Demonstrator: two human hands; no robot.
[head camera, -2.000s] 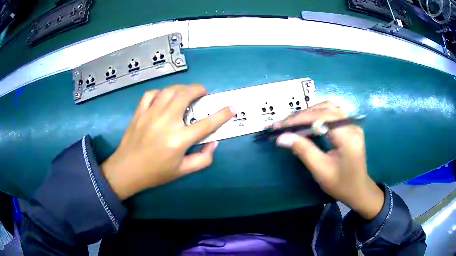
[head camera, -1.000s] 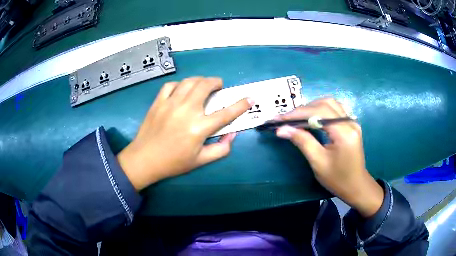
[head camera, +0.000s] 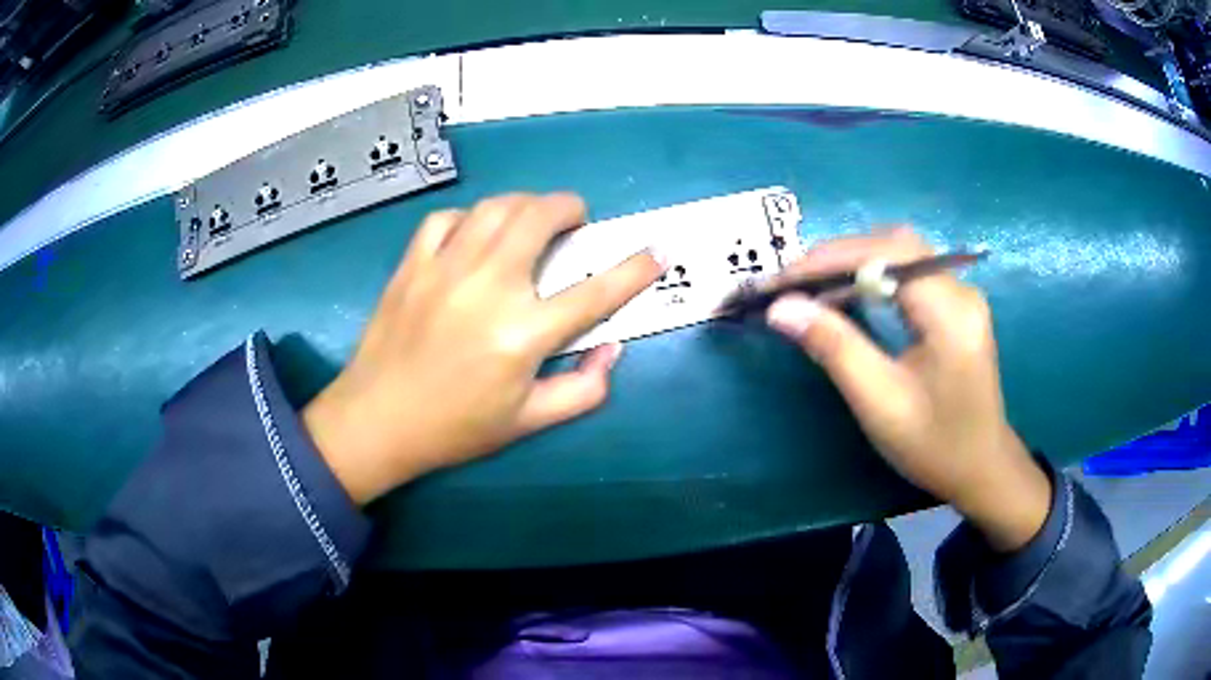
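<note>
A silver-white fixture plate (head camera: 704, 233) lies on the green bench in front of me. Two nests with tiny dark parts show on its right half. My left hand (head camera: 465, 326) lies over its left end, fingers on top and thumb at the near edge, covering the rest of the nests. My right hand (head camera: 916, 352) holds dark tweezers (head camera: 916, 270) with a pale band, like a pen. Their blurred tip is at the plate's near edge, below the right nest. Whether the tip touches anything, I cannot tell.
A waiting fixture (head camera: 319, 182) with four nests lies at upper left, against the white band (head camera: 598, 83). More dark fixtures (head camera: 199, 47) lie beyond it at far left. A guide rail (head camera: 863, 32) and machine parts are at far right. A blue object (head camera: 1153, 448) shows at lower right.
The plate and my left hand have shifted right since two seconds ago. My right hand has moved slightly right, and the tweezers now slant more. The waiting fixture sits a little further left in view.
</note>
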